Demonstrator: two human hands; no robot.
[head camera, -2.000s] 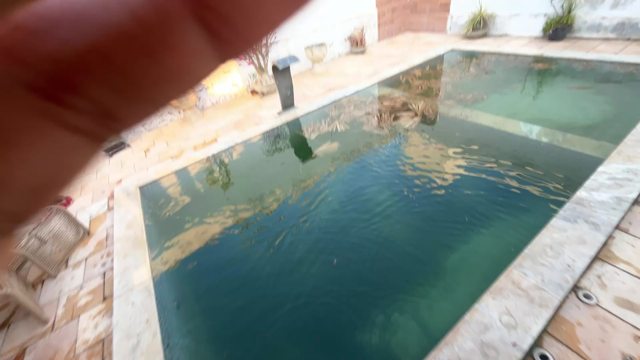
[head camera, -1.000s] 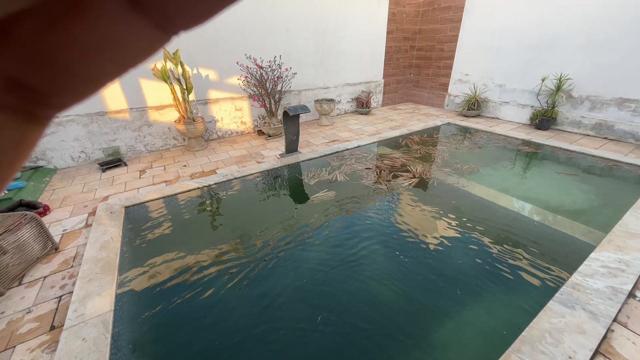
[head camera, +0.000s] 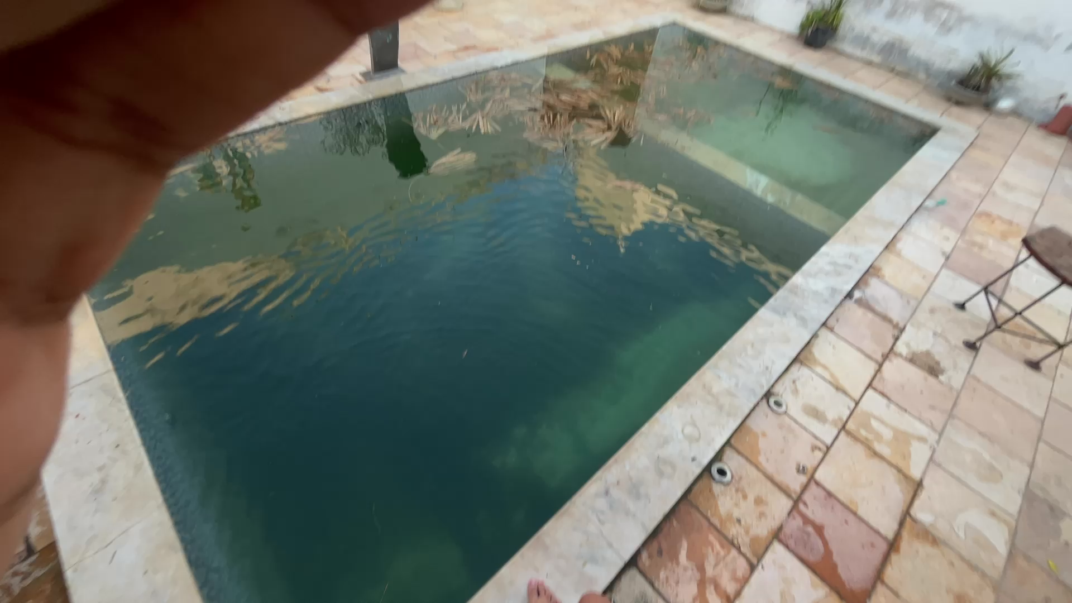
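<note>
Very close to the camera, my left hand (head camera: 109, 142) covers the upper left of the head view, large and blurred. Only part of it shows, so whether it holds anything cannot be told. My right hand is out of view. Beyond the hand lies a swimming pool of dark green water (head camera: 435, 335), with dry fronds or leaves (head camera: 586, 113) at the far part. Pale stone coping (head camera: 712, 381) frames the water. Toes of a bare foot (head camera: 543, 591) rest on the coping at the bottom edge.
A dark metal pool spout (head camera: 384, 50) stands on the far left edge. Wet stone paving (head camera: 871, 435) runs along the right, with round metal-rimmed fittings (head camera: 721, 472) and a thin-legged stool or chair (head camera: 1051, 251). Potted plants (head camera: 821, 25) stand by the white wall (head camera: 921, 33).
The view has swung down and to the right since a second ago, bringing the right paving, the stool or chair and the toes into view. My left hand still blocks the upper left.
</note>
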